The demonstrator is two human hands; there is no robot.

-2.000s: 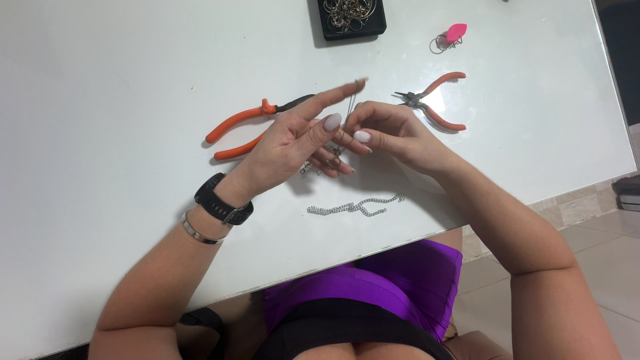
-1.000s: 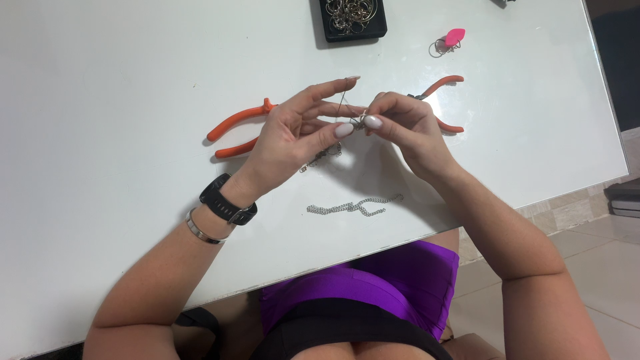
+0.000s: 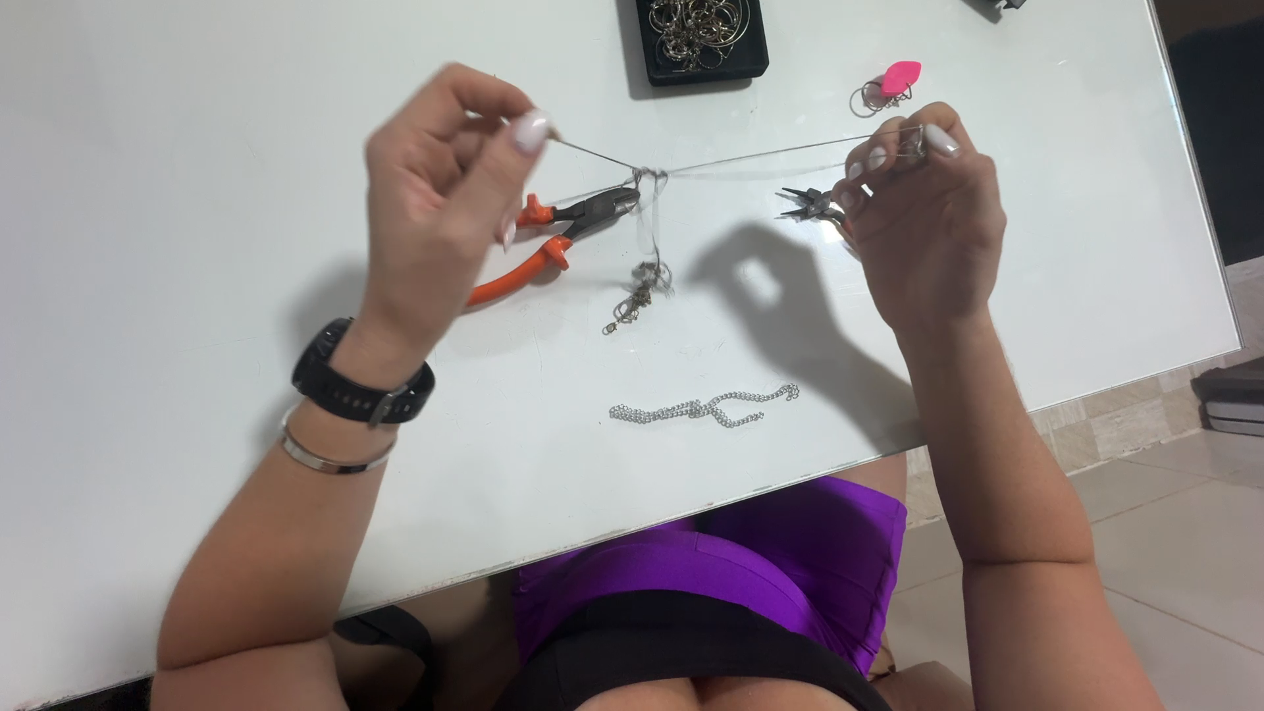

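Observation:
My left hand (image 3: pixel 434 197) pinches one end of a thin cord or fine chain (image 3: pixel 755 155) between thumb and finger, raised over the table. The strand runs taut through a small tangle at its middle to my right hand (image 3: pixel 923 207), whose fingers grip the other side along with a small shiny piece. From the tangle hangs a loop, and a cluster of small metal links and rings (image 3: pixel 640 296) is at its lower end. Orange-handled cutting pliers (image 3: pixel 592 215) lie beside my left hand. Small pointed pliers (image 3: pixel 812 202) lie partly hidden by my right hand.
A silver chain (image 3: pixel 696 407) lies near the front edge of the white table (image 3: pixel 533 474). Farther back are a black box (image 3: pixel 707 69) of metal rings and a bright pink piece (image 3: pixel 901 78) beside some rings. A dark object (image 3: pixel 1002 5) is cut off at the top edge.
My hands were close together over the table's middle; they have moved apart, and the strand is stretched between them. The cutting pliers' jaws, hidden a second ago, now show.

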